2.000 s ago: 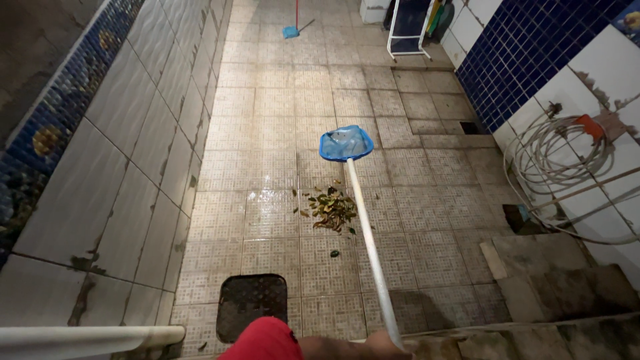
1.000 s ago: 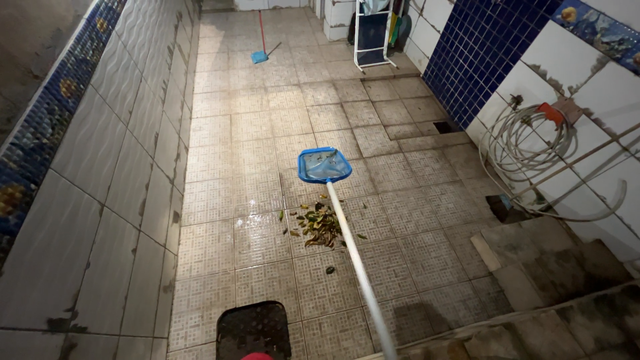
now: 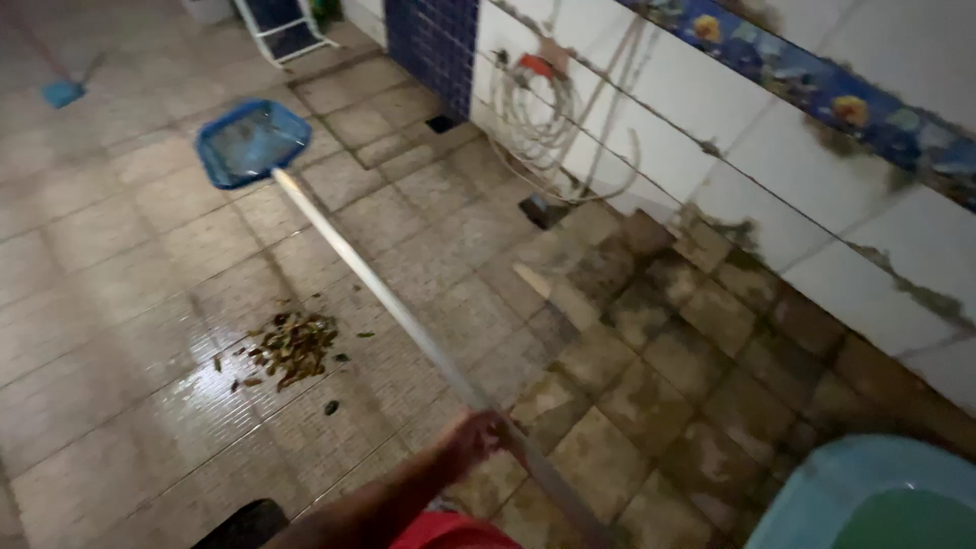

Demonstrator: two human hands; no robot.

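Observation:
My left hand (image 3: 482,436) is closed around the white pole (image 3: 381,293) of a blue-framed skimmer net (image 3: 253,145). The pole slants from the net at upper left down to the bottom edge, right of the hand. The net head is beyond a loose pile of dry brown and green leaves (image 3: 296,347) on the tiled floor, left of the pole. A few single leaves lie around the pile. Whether the net touches the floor I cannot tell. My right hand is not in view. Red cloth (image 3: 456,531) shows below my left forearm. The picture is blurred.
A light-blue tub (image 3: 808,488) stands at lower right. Stained tiled steps (image 3: 648,305) run along the right wall, where a coiled hose (image 3: 534,99) hangs. A white-framed folding item (image 3: 286,34) and a blue dustpan or broom head (image 3: 63,93) are farther back. A dark mat or cover (image 3: 248,524) shows at bottom left.
The view has swung to the right, bringing the blue tub in. My left hand on the pole now shows; one second ago it was out of frame. The leaf pile looks unchanged.

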